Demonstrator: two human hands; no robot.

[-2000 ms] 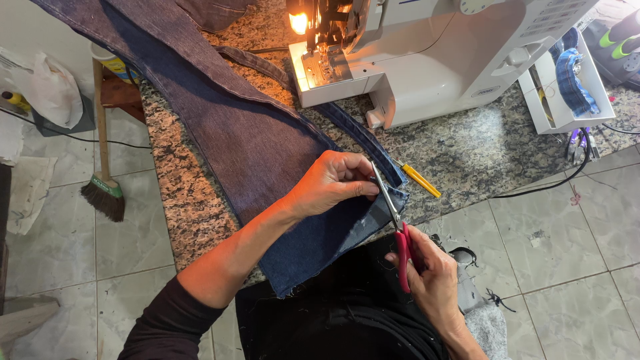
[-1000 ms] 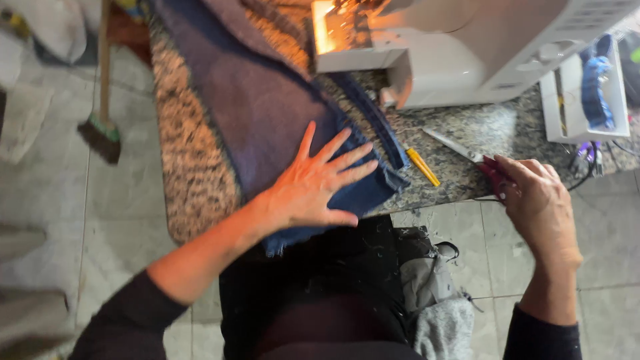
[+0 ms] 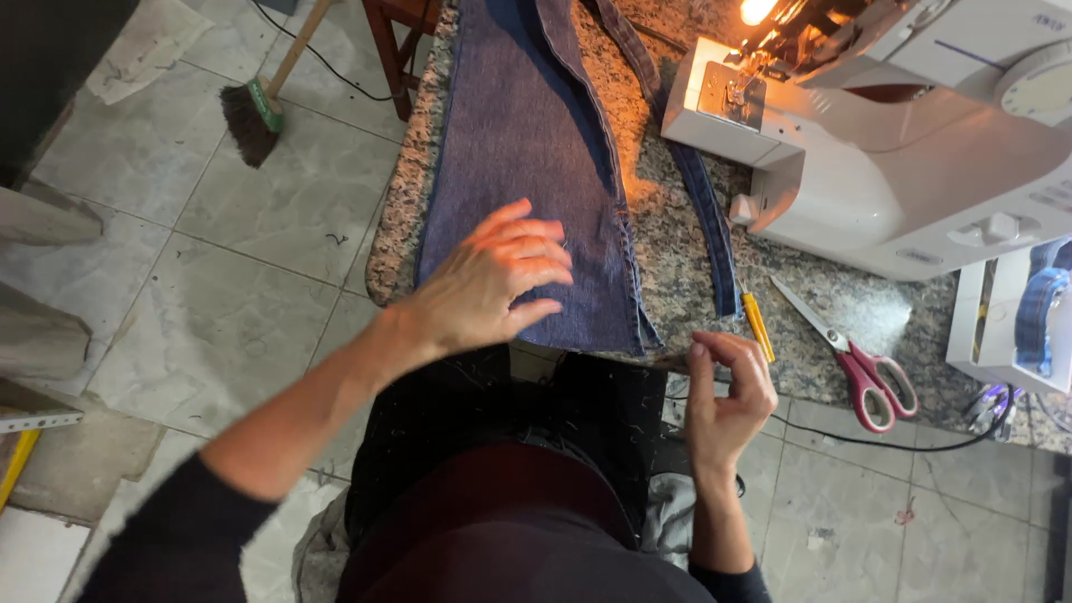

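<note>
A denim trouser leg (image 3: pixel 519 142) lies flat on the granite countertop (image 3: pixel 670 301), its cut end near the front edge. Over its lower part is my left hand (image 3: pixel 494 280), fingers spread and holding nothing; whether it touches the cloth I cannot tell. My right hand (image 3: pixel 733 394) is empty, fingers curled with the thumb apart, just off the counter edge below a yellow-handled seam ripper or similar small tool (image 3: pixel 756 325). Scissors with red handles (image 3: pixel 846 352) rest partly spread on the counter, right of that hand. A narrow denim strip (image 3: pixel 708 226) lies between the trouser leg and the sewing machine.
A white sewing machine (image 3: pixel 904 176) with its lamp lit stands at the back right. A white tray (image 3: pixel 971 335) holding denim pieces is at the right edge. A broom (image 3: pixel 261 113) stands on the tiled floor at left, and a black cable (image 3: pixel 888 448) hangs below the counter.
The scissors, held in my right hand in both earlier frames, now lie on the counter, let go. My right hand has come back left toward the trouser leg.
</note>
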